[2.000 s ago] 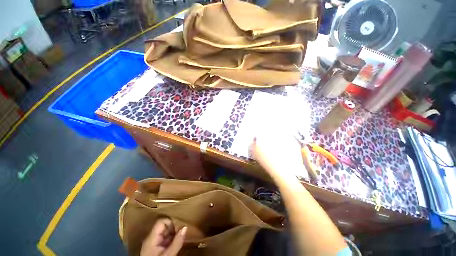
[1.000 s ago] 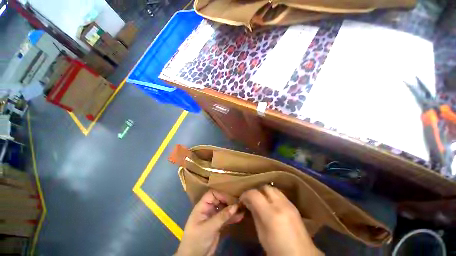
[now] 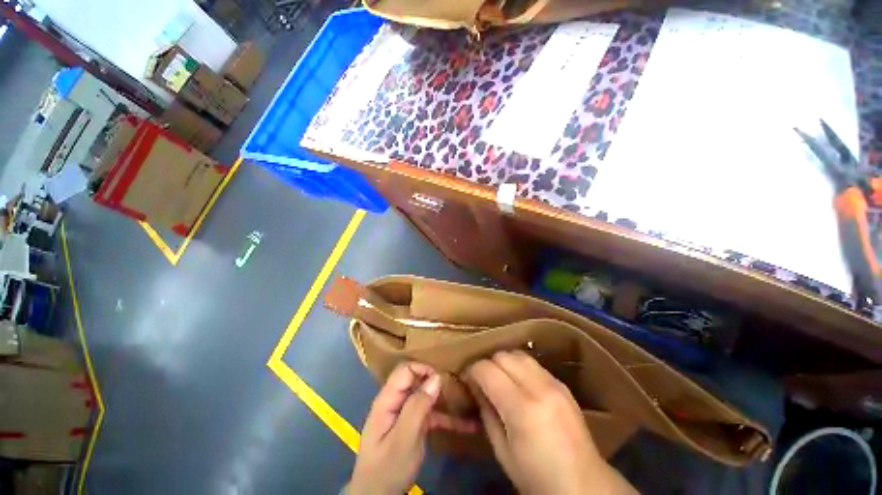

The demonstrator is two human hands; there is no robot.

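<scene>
A brown, open-topped handbag (image 3: 600,372) lies on the lap below the desk, its mouth facing up. A leather tab (image 3: 343,296) is at its left end, with a gold zipper line (image 3: 416,323) beside it. My left hand (image 3: 401,416) and my right hand (image 3: 530,406) are bare and pinch the near edge of the bag between their fingertips. Whether a small fitting is between the fingers is hidden. A tiny gold dot (image 3: 530,345) shows on the inner panel just above my right hand.
The leopard-print desk (image 3: 445,101) holds white paper sheets (image 3: 725,126), pliers with orange handles (image 3: 856,218) at the right, and stacked brown bags (image 3: 455,10) at the back. A blue crate (image 3: 300,160) stands left of the desk, cardboard boxes (image 3: 160,184) farther left. A pale hoop rim (image 3: 827,435) is lower right.
Since two seconds ago, my right hand has come from the paper on the desk to the bag edge, beside my left hand. The view has turned down and left.
</scene>
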